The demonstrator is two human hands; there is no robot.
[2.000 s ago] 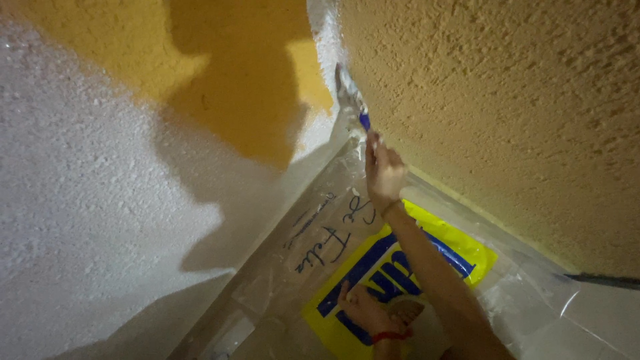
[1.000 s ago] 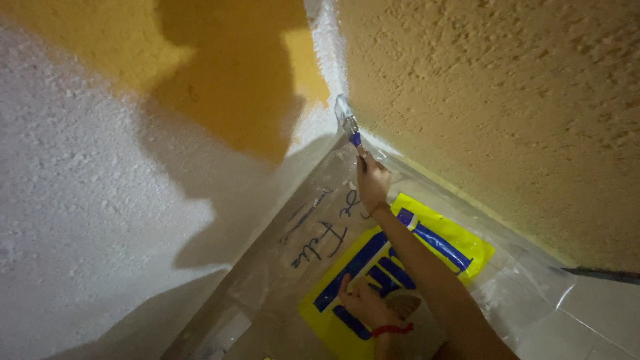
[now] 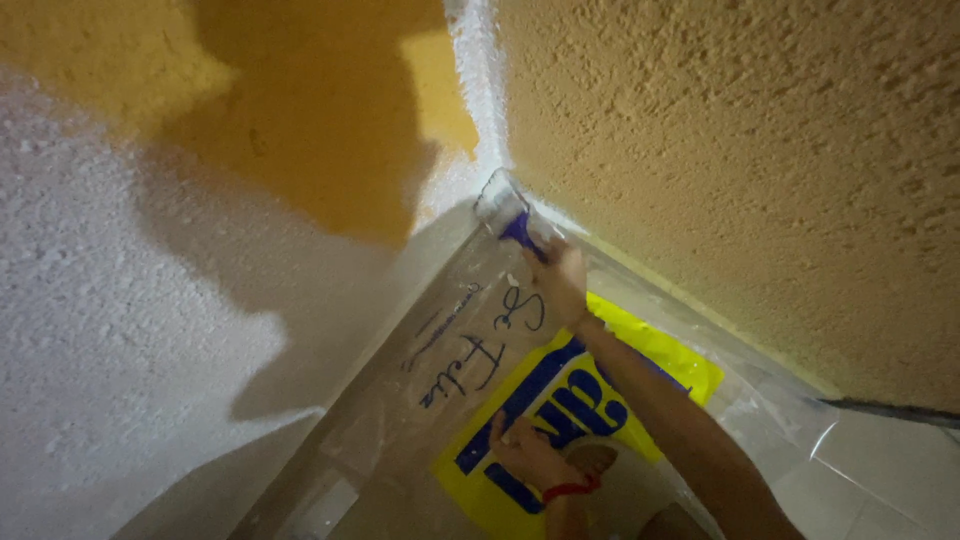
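Observation:
My right hand [image 3: 561, 281] grips the purple handle of a paintbrush [image 3: 516, 214], its bristles coated with white paint. The bristles are at the bottom of the corner where two textured walls meet. White paint [image 3: 484, 82] runs up that corner. Lower down, my left hand [image 3: 529, 454], with a red cord bracelet at the wrist, hovers over a yellow plastic sheet [image 3: 652, 341] with blue lettering; its fingers are partly bent and nothing shows in them.
Clear plastic sheeting [image 3: 390, 420] with handwriting covers the floor along both walls. The left wall [image 3: 67, 262] is white below and orange above; the right wall [image 3: 712, 150] is yellow-tan. Pale floor tiles [image 3: 870, 480] show at the lower right. A foot [image 3: 592, 454] is beneath my left hand.
My right hand and the brush have moved down from the corner seam two seconds ago to the base of the corner. The left hand stays over the yellow sheet.

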